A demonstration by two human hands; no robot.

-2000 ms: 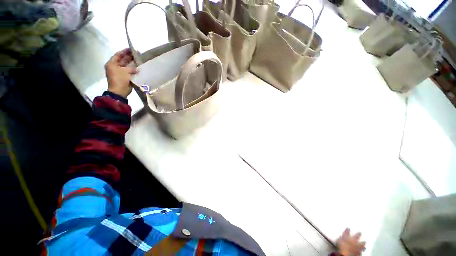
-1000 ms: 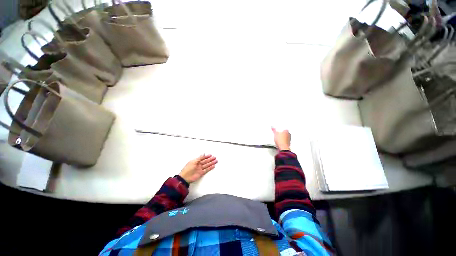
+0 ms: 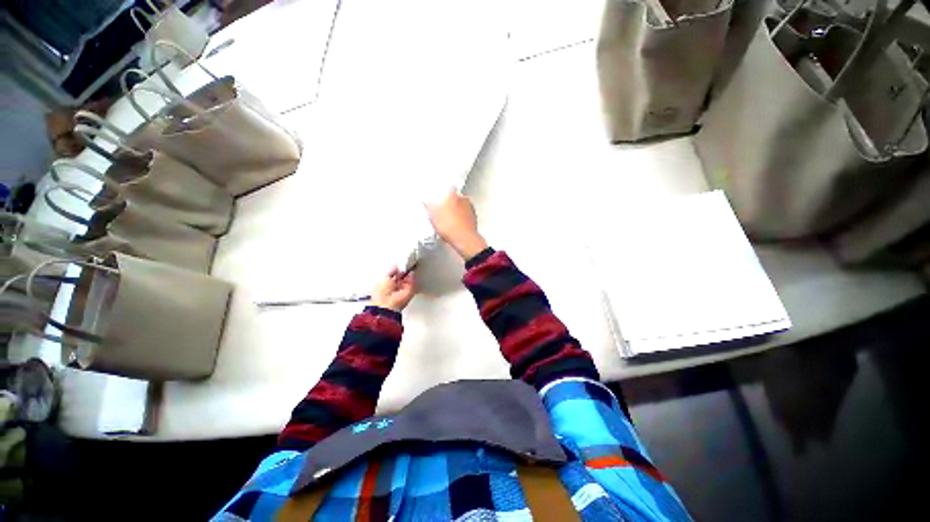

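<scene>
A large white sheet (image 3: 408,122) lies on the table in front of me, its near right part lifted and bent. My right hand (image 3: 457,222) grips the sheet's near edge from the right. My left hand (image 3: 394,290) is just below and left of it, at the same edge, with its fingers closed on the edge. A small dark mark or thin thing shows at the left fingertips; I cannot tell what it is. A straight dark edge line of the sheet or pile runs left from my left hand.
Taupe tote bags stand in a row at the left (image 3: 168,316) and in a group at the right (image 3: 806,133). A small white stack (image 3: 693,275) lies at the right front. A white block (image 3: 124,403) lies at the left front. The table's front edge curves before me.
My right hand has moved left and taken hold of the sheet's edge, lifting it. My left hand has moved up to the edge and closed. The view has shifted.
</scene>
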